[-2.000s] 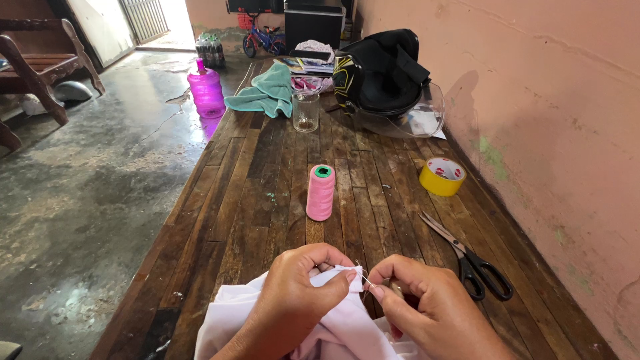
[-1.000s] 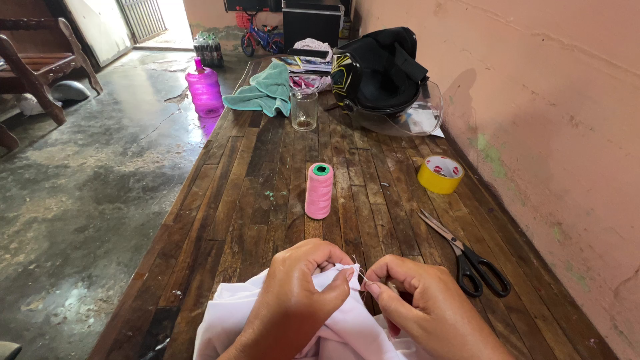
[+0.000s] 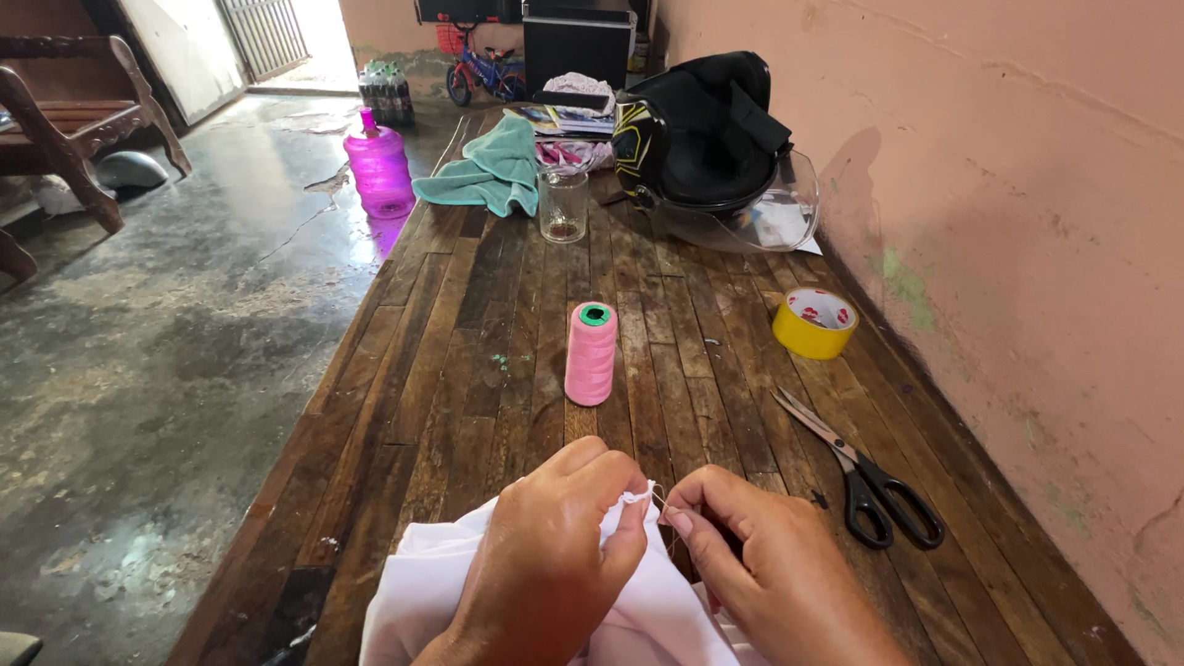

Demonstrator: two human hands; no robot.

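Note:
A white cloth (image 3: 421, 578) lies bunched at the near end of the wooden table, its edge pinched between the thumb and fingers of my left hand (image 3: 555, 546). Close beside it on the right, my right hand (image 3: 758, 546) pinches a thin thread (image 3: 659, 504) at the cloth's edge; whether a needle is there cannot be told. A cone of pink thread (image 3: 590, 356) stands upright beyond my hands. To the right lie black-handled scissors (image 3: 856, 472), blades slightly apart, and past them a roll of yellow tape (image 3: 814, 326).
Farther along the wooden table (image 3: 462, 370) are a glass jar (image 3: 562, 208), a teal towel (image 3: 490, 166), magazines (image 3: 564, 120) and a black helmet (image 3: 703, 139) with a clear visor. A wall (image 3: 1008, 231) borders the table's right side. On the floor at left stands a purple water jug (image 3: 379, 171).
The fingers of my right hand have shifted slightly at the thread by the cloth's edge. My left hand keeps its pinch on the cloth.

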